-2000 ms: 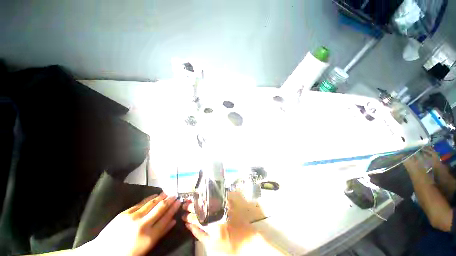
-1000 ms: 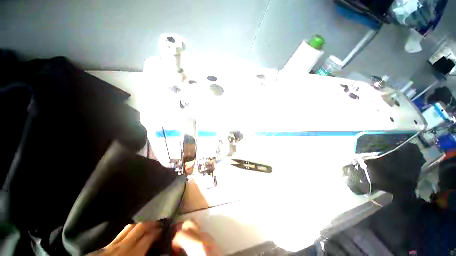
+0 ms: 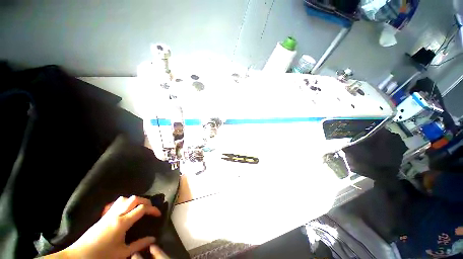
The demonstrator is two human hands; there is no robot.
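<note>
Black to dark grey cloth (image 3: pixel 56 131) covers the left of the table and reaches the machine's left end. My left hand (image 3: pixel 122 222) is low at the left, fingers curled over a bunched cloth edge, gripping it. My right hand (image 3: pixel 156 252) shows only as fingertips at the bottom edge, by the cloth; its grip is hidden. The white sewing machine (image 3: pixel 274 109) with a blue stripe is overexposed. Its presser foot and needle area (image 3: pixel 175 161) is beside the cloth, with no hand there. Dark thread snips (image 3: pixel 240 159) lie on the bed under the arm.
A white thread cone with green top (image 3: pixel 282 54) and a clear jar (image 3: pixel 305 63) stand behind the machine. The control panel (image 3: pixel 348 128) is at its right end. Grey-white striped cloth (image 3: pixel 330 240) is at front right. A person in dark clothes (image 3: pixel 431 217) is at the right edge.
Both hands have moved from the needle area down and left towards me. The cloth's near part has come away from the needle. The snips are uncovered. The view has shifted right.
</note>
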